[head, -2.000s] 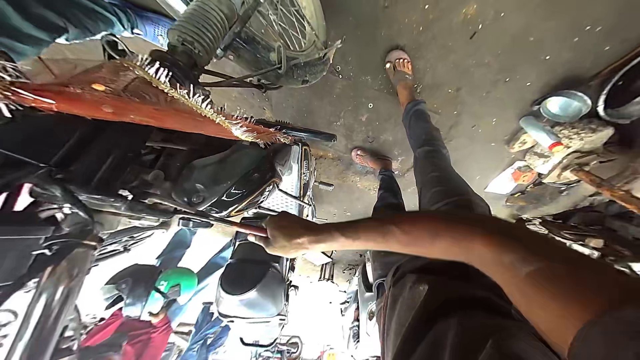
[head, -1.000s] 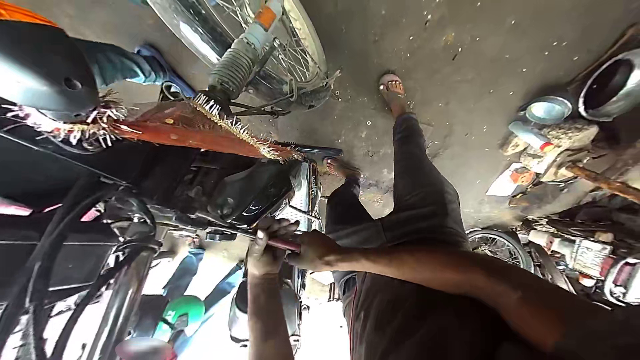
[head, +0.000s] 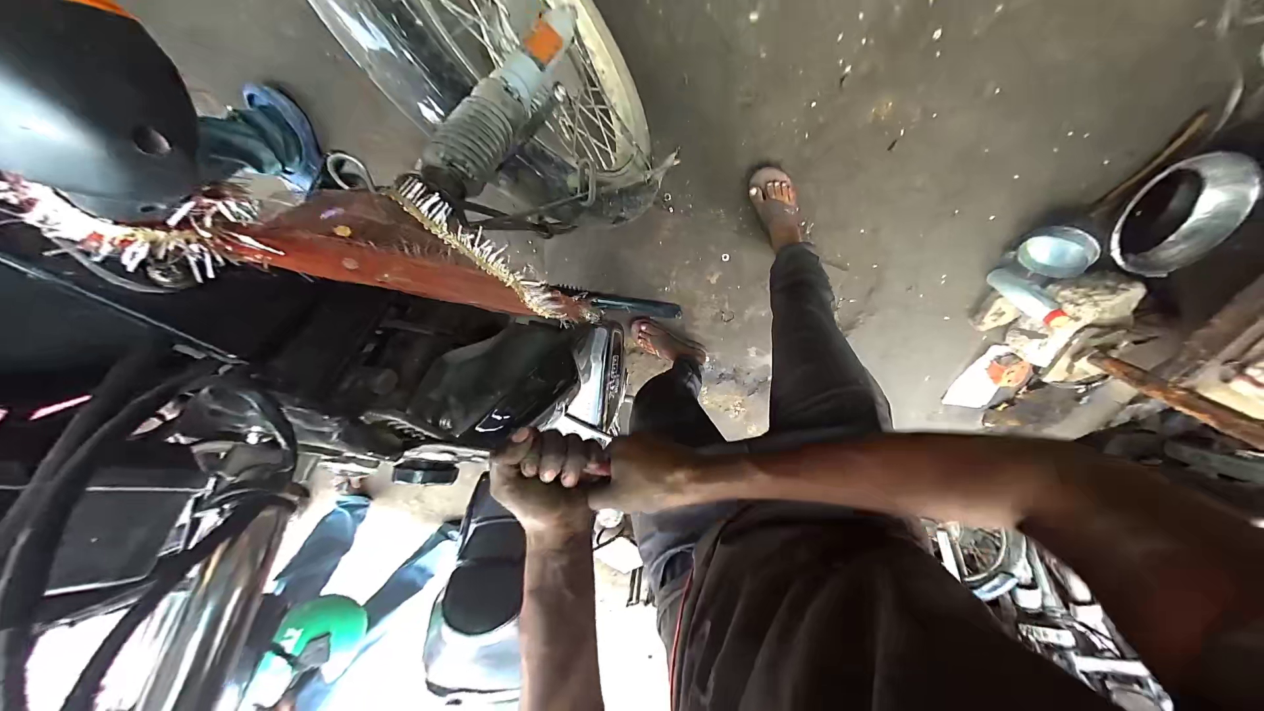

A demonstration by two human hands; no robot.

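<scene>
My left hand (head: 548, 482) is closed in a fist around the handle of a long tool, beside the glossy black bodywork (head: 499, 380) of a motorcycle. My right hand (head: 647, 474) comes in from the right and grips the same tool, touching the left fist. Only a small reddish bit of the handle (head: 599, 469) shows between the hands. The tool's kind and tip cannot be made out. Black cables (head: 109, 484) and a chrome tube (head: 212, 612) of a motorcycle fill the lower left.
A spoked wheel (head: 602, 99) and shock absorber (head: 479, 133) stand at upper left, beside a red tinsel-trimmed part (head: 385, 262). Another person's leg (head: 247, 143) is behind it. Metal bowl (head: 1059, 251), stones (head: 1096, 301) and wooden stick (head: 1185, 400) lie right. A green helmet (head: 321, 632) shows below.
Two seconds ago only my right hand held the reddish handle. My left hand has come up from below and closed on it. The view has shifted somewhat.
</scene>
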